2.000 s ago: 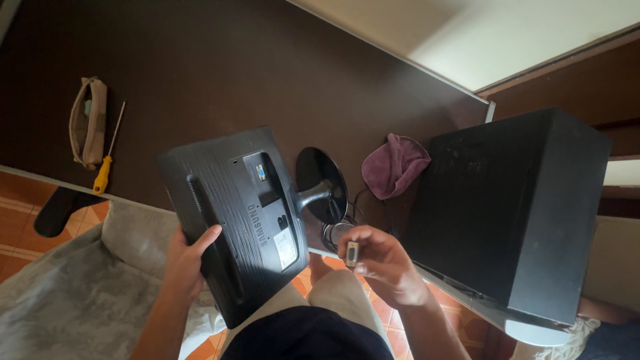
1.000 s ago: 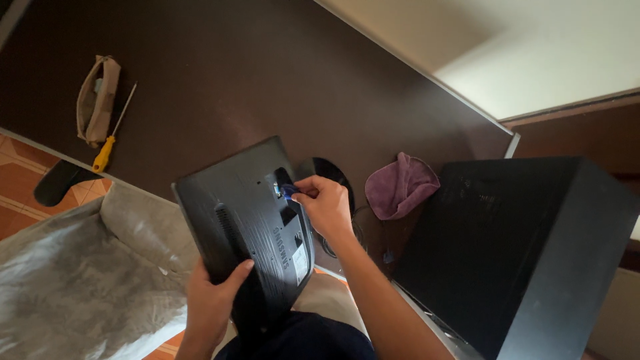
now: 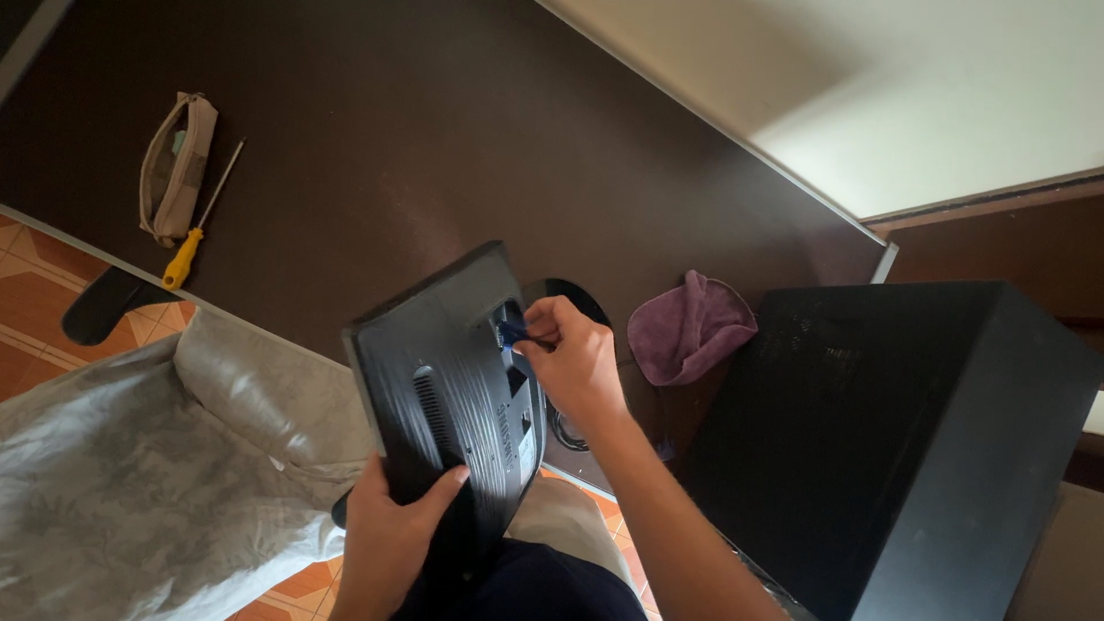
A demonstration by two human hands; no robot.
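Note:
A black Samsung monitor [image 3: 457, 388] is tilted with its back toward me, partly over the table's near edge. My left hand [image 3: 401, 517] grips its lower edge, the thumb on the back panel. My right hand [image 3: 573, 354] pinches a blue video cable connector [image 3: 512, 334] at the port recess in the monitor's back; whether it is seated in the port cannot be told. Behind my right hand shows part of the round black monitor stand base [image 3: 573, 293]. Coiled black cable [image 3: 565, 433] lies below it on the table.
On the dark table [image 3: 388, 172], a beige pouch [image 3: 179, 168] and a yellow-handled screwdriver [image 3: 183, 259] lie at the left. A purple cloth [image 3: 690, 332] lies beside a black computer case [image 3: 828, 414] at the right. A cloth-covered chair [image 3: 172, 466] stands at the lower left.
My right hand, which held the connector away from the monitor two seconds ago, has moved left to the recess in its back. My left hand still holds the monitor.

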